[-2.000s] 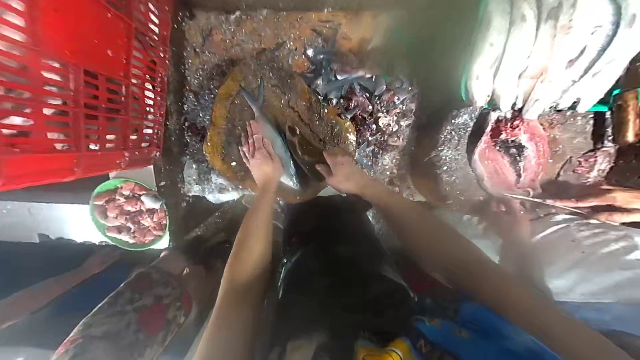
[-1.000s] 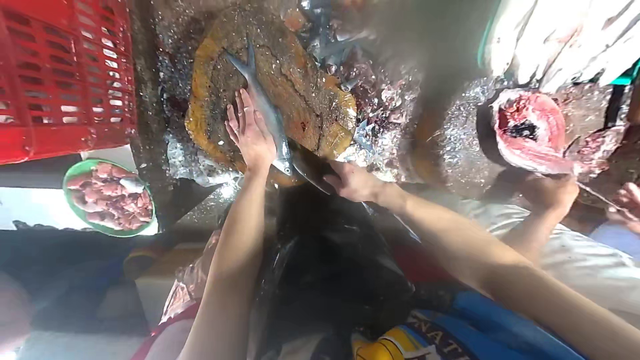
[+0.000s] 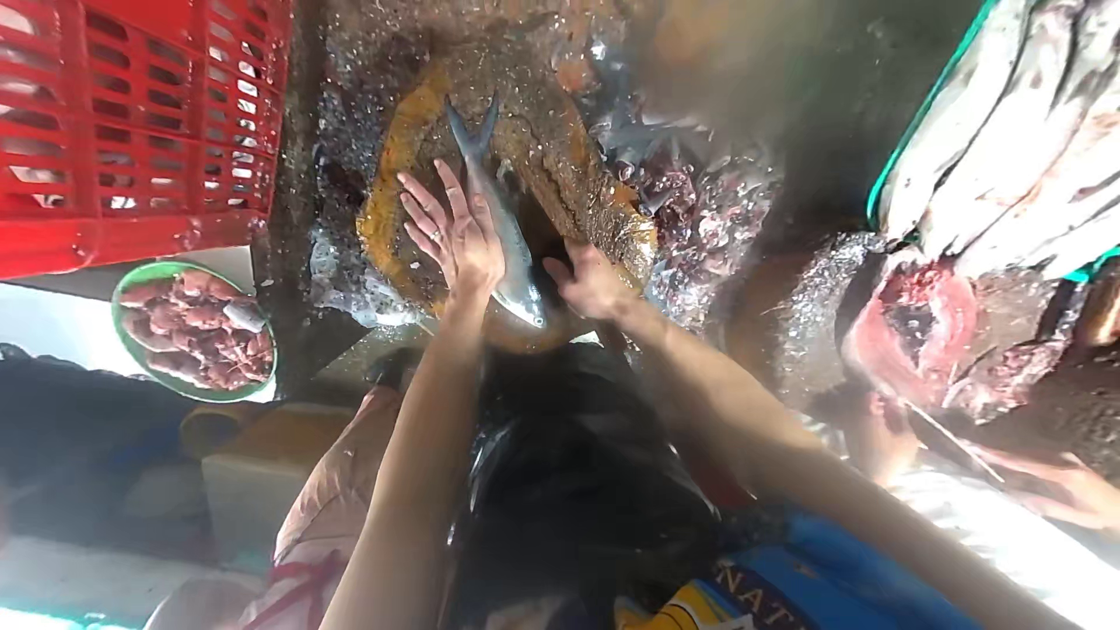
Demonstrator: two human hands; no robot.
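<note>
A silvery fish (image 3: 510, 241) lies on a worn wooden chopping block (image 3: 556, 171), its forked tail pointing away from me and its head near the close edge. My left hand (image 3: 464, 245) rests palm down over the fish's side, pinning it with fingers spread. Just right of the fish, my right hand (image 3: 591, 280) closes around the near end of a dark, broad blade (image 3: 538, 223), apparently a cleaver; its handle is hidden by the fingers. The blade lies in shadow beside the fish's body.
A red plastic crate (image 3: 166, 131) stands left, above a green-rimmed basin (image 3: 271, 350) of meat pieces. Fish scraps (image 3: 700, 219) lie right of the block. Farther right are long silvery fish (image 3: 989, 157) and a large cut fish (image 3: 914, 328), beside another person's hands (image 3: 1050, 481).
The view has shifted. My left hand stays on the fish throughout. The blade, seen slanting near the fish's head one second ago, now lies alongside its body.
</note>
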